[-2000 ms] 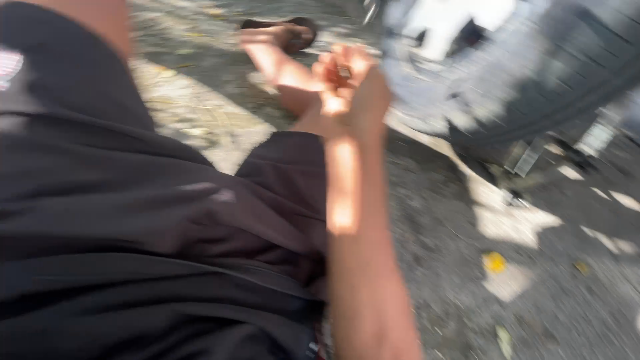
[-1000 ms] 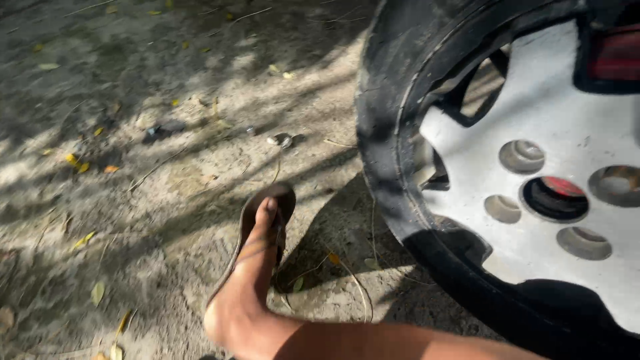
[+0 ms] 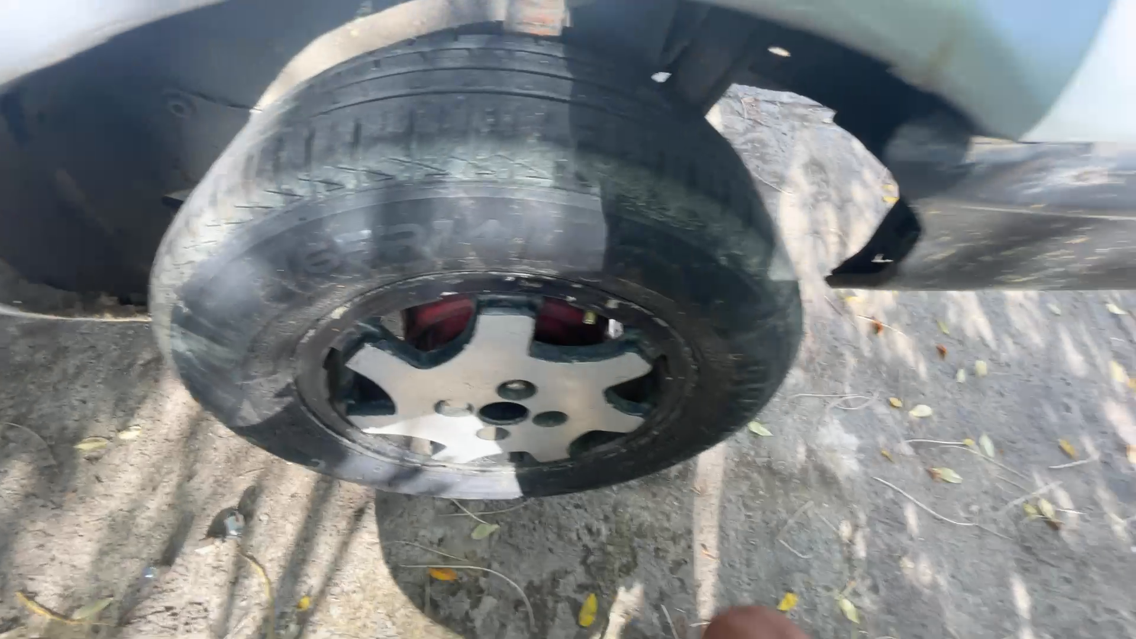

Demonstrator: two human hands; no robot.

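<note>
Neither of my hands is in view. A car wheel with a black rubber tire (image 3: 497,222) and a silver spoked alloy rim (image 3: 506,351) sits at the car's wheel arch. Around the rim's center bore (image 3: 503,413) are several bolt holes, and a red part (image 3: 439,321) shows behind the spokes. At the bottom edge a rounded bit of bare skin (image 3: 754,624) shows; whether it is a knee or another body part, I cannot tell.
The pale fender (image 3: 941,53) arches over the tire, with the sill (image 3: 1029,222) at right. A small shiny metal piece (image 3: 232,524) lies on the rough concrete ground at lower left. Dry leaves (image 3: 587,610) and twigs are scattered about.
The view has swung up to the whole wheel and fender. My forearm and hand, seen two seconds before, and the sandaled foot have left the view.
</note>
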